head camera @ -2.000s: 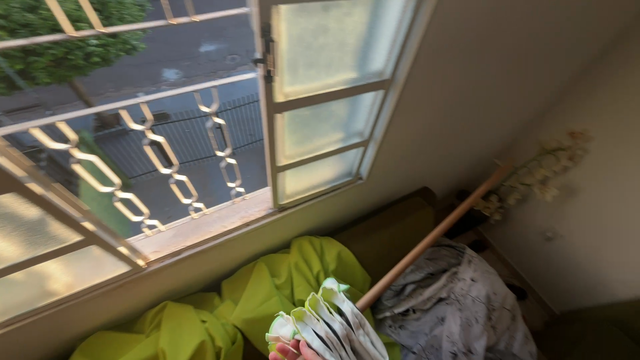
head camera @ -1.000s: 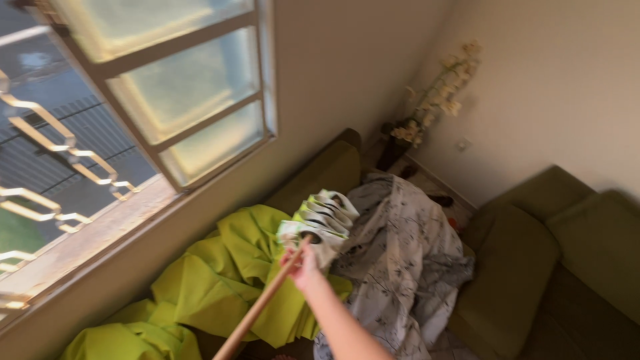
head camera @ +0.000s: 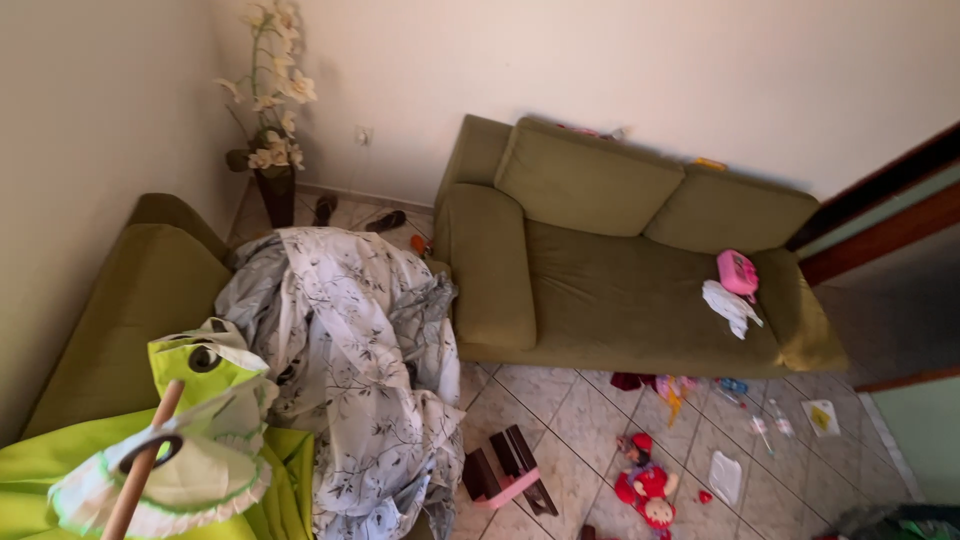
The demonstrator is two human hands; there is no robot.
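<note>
Neither of my hands shows at this moment. A wooden rod (head camera: 146,457) rises from the bottom left, its upper end at a grommet of a light curtain with a frilled, green-edged border (head camera: 202,480). Dark grommets line the curtain's gathered top, and one ring surrounds the rod. Lime green fabric (head camera: 289,465) lies beneath and behind it on a sofa. Beside it is a heap of white cloth with a dark leaf print (head camera: 352,322), its grey side partly turned out.
An olive green sofa (head camera: 637,300) stands along the back wall, with a pink bag (head camera: 737,274) on its seat. A tall vase (head camera: 276,196) of white flowers fills the corner. Dark pieces with a pink band (head camera: 510,480), a red doll (head camera: 652,495) and a white tray (head camera: 725,478) lie on the tiled floor.
The view has swung right, from the window to the sofa and floor. A hand at the rod and gathered curtain has left the view. The curtain top now hangs more spread out.
</note>
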